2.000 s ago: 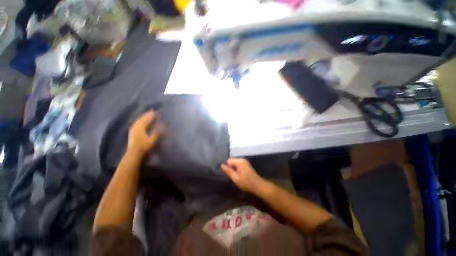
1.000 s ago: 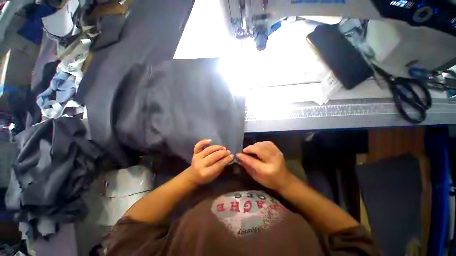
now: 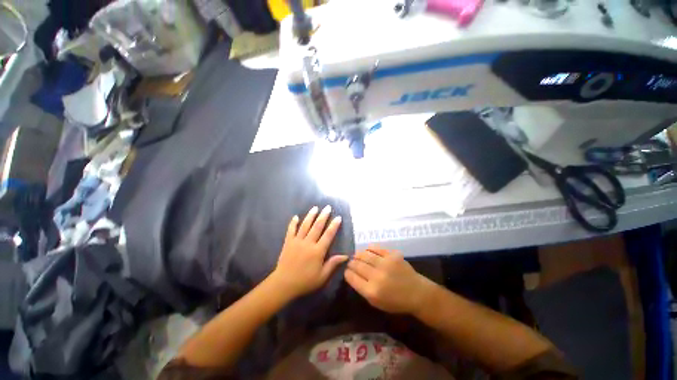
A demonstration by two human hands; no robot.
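Observation:
A large dark grey garment panel (image 3: 252, 200) lies over the table's left part and hangs over the front edge. My left hand (image 3: 308, 252) lies on it with fingers spread, thumb near its right edge. My right hand (image 3: 382, 278) pinches the panel's right edge at the table's front edge, its fingertips close to my left thumb. The white sewing machine (image 3: 430, 82) with "JACK" lettering stands ahead. Its needle area (image 3: 356, 145) is above the panel's far right corner, in lamp glare that hides detail.
A black smartphone (image 3: 479, 152) and black-handled shears (image 3: 590, 194) lie right of the needle. A pink item (image 3: 456, 9) is on the machine head. Crumpled grey cloth (image 3: 70, 304) and light scraps (image 3: 93, 185) are at left. Dark cloth (image 3: 583, 319) lies on a brown board at lower right.
My left hand has moved from a pinch at the panel's edge to lying flat on it, fingers spread. My right hand stays at the edge. The camera view has shifted, showing more of the machine.

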